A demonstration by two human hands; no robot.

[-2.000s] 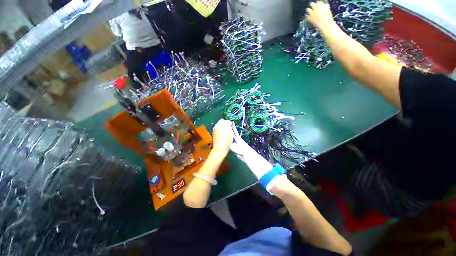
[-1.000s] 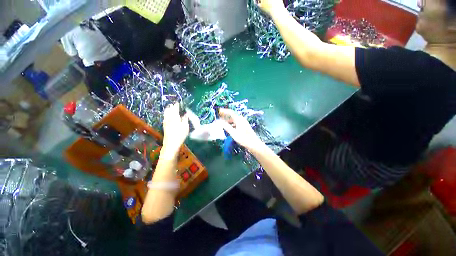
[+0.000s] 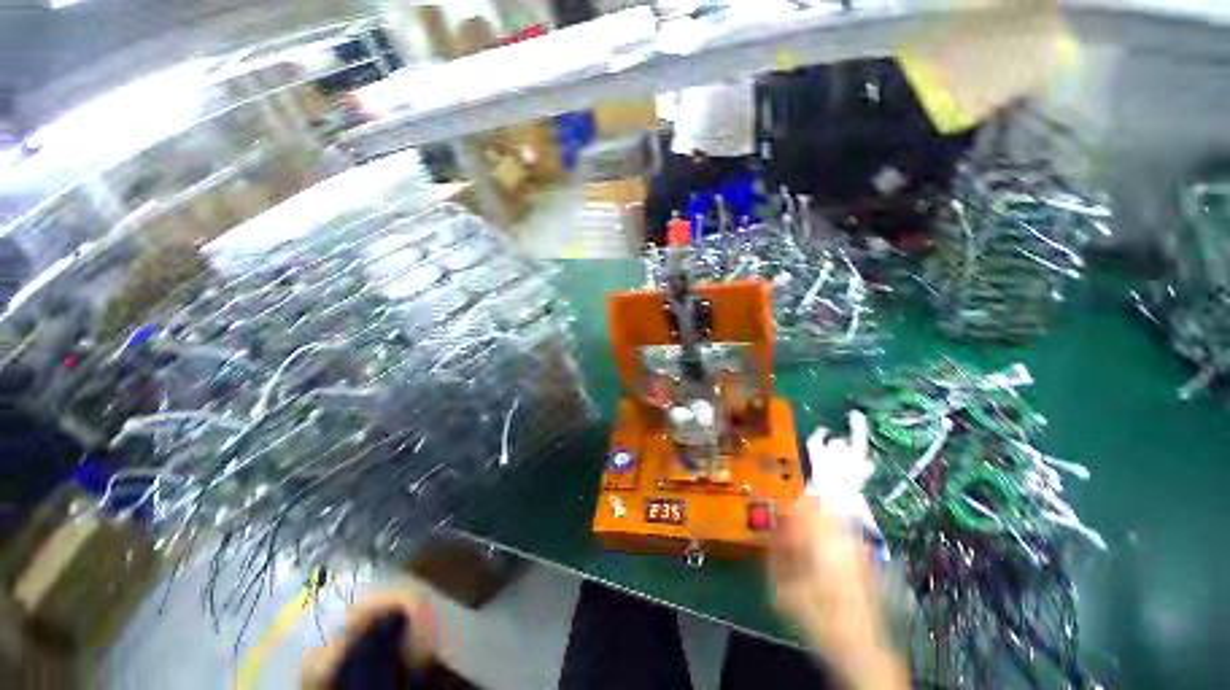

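The orange test fixture (image 3: 695, 499) stands on the green bench in the centre, its red-tipped toggle clamp handle (image 3: 679, 232) upright. My right hand (image 3: 816, 553) is blurred at the fixture's front right corner. It is bare and overlaps the lower end of a white work glove (image 3: 843, 465); whether it grips the glove is unclear. My left hand (image 3: 385, 634) is blurred and low at the bottom left, off the bench front, beside a dark patch. Green ring circuit boards (image 3: 944, 445) with dark wires lie in a pile right of the glove.
A large layered stack of wired boards (image 3: 391, 351) stands left of the fixture. More wired boards (image 3: 809, 276) lie behind it. A tall stack (image 3: 1005, 256) stands at the back right, with another (image 3: 1201, 283) at the right edge. A shelf (image 3: 540, 74) crosses overhead.
The view has swung left, towards the fixture and large stack. The glove is off my right hand and beside the fixture. My hands have moved apart, the left towards the bottom left.
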